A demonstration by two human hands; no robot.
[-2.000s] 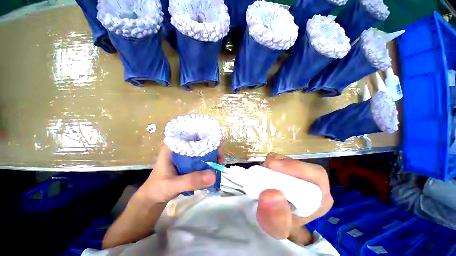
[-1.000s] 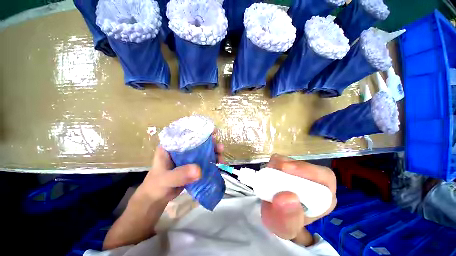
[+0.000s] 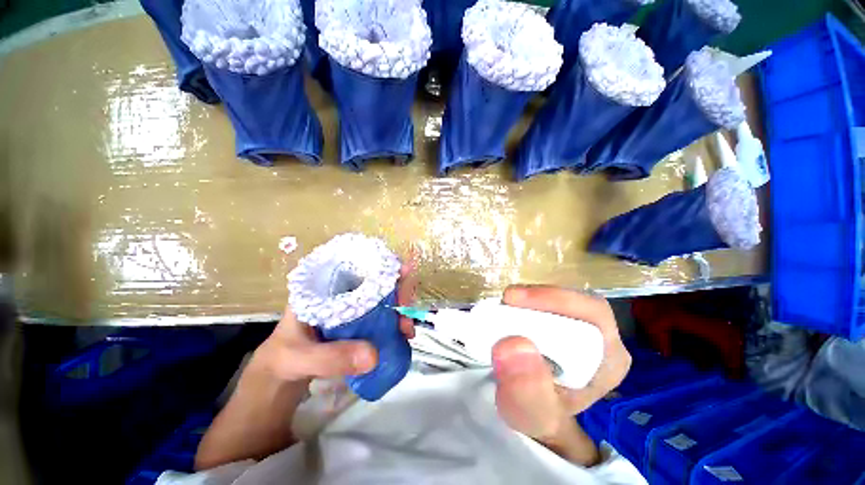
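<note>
My left hand [image 3: 318, 355] holds a blue denim piece [image 3: 379, 352] near the table's front edge. Its bumpy white cuff [image 3: 327, 310] faces up and tilts slightly left. My right hand [image 3: 555, 369] holds a white squeeze bottle [image 3: 541, 339] on its side. The bottle's teal needle tip [image 3: 412, 313] points left and is at the denim just below the cuff; whether it touches cannot be told. My left fingertips show at the piece's right side.
Several denim pieces [image 3: 379, 118] stand in rows at the back of the film-covered tan table [image 3: 142, 204]. One piece [image 3: 654, 229] lies at the right beside white bottles [image 3: 751, 156]. A blue crate [image 3: 820, 189] stands at the right edge. More blue crates [image 3: 664, 426] are below. A white scrap [image 3: 287, 244] lies left.
The held piece has turned in my left hand; its cuff moved slightly down and its lower end swung left. The bottle has moved slightly left and up, its tip now closer to the cuff.
</note>
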